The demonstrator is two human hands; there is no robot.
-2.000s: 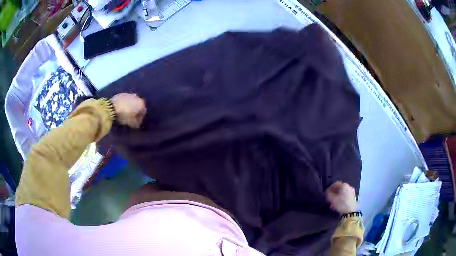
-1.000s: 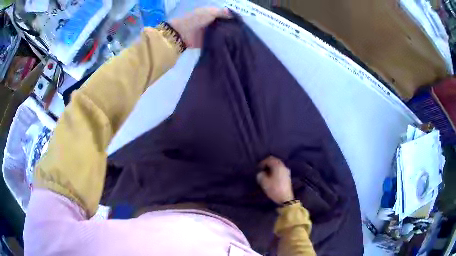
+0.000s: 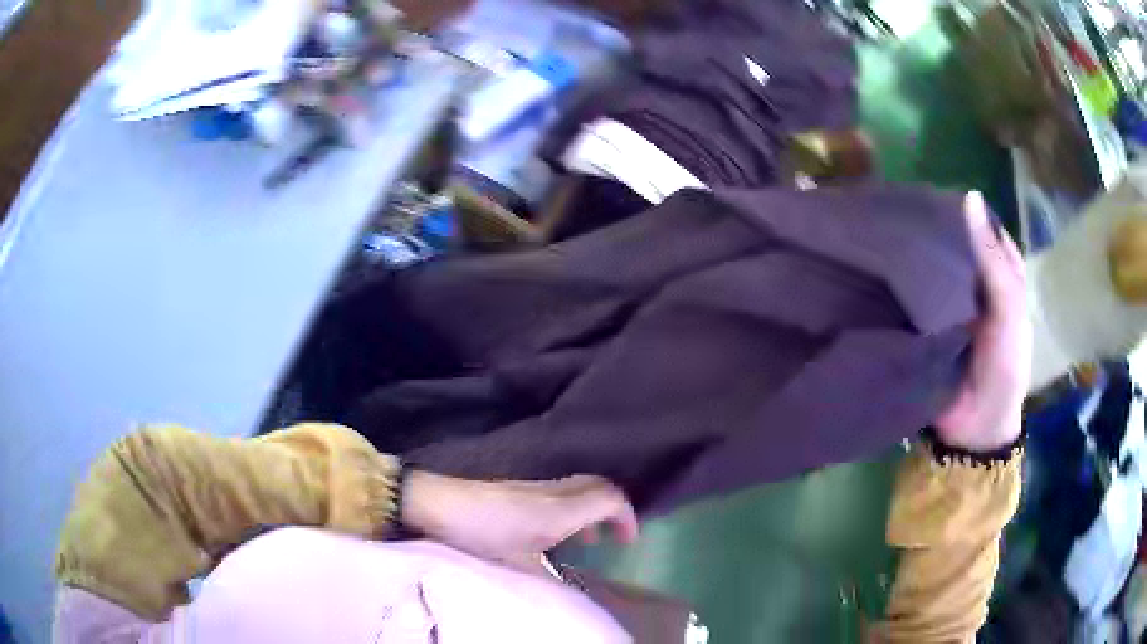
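The dark plum garment (image 3: 704,340) is stretched sideways in front of me, beside the table's edge and over the green floor. My right hand (image 3: 1000,333) holds its far right end, with the fingers along the edge and the thumb side blurred. My left hand (image 3: 541,513) is at the garment's lower edge near my body, with fingers curled. Whether it grips the cloth is unclear.
The white table (image 3: 164,277) is at left, with papers (image 3: 214,50) at its far end. A plum garment pile (image 3: 742,94) with white tags lies beyond the held garment. A cream dress form (image 3: 1088,283) stands close to my right hand. Green floor (image 3: 780,554) shows below.
The view has swung right. The garment has left its spread position on the table and is now held out beside it. My right hand has moved outward; my left hand has come back near my body.
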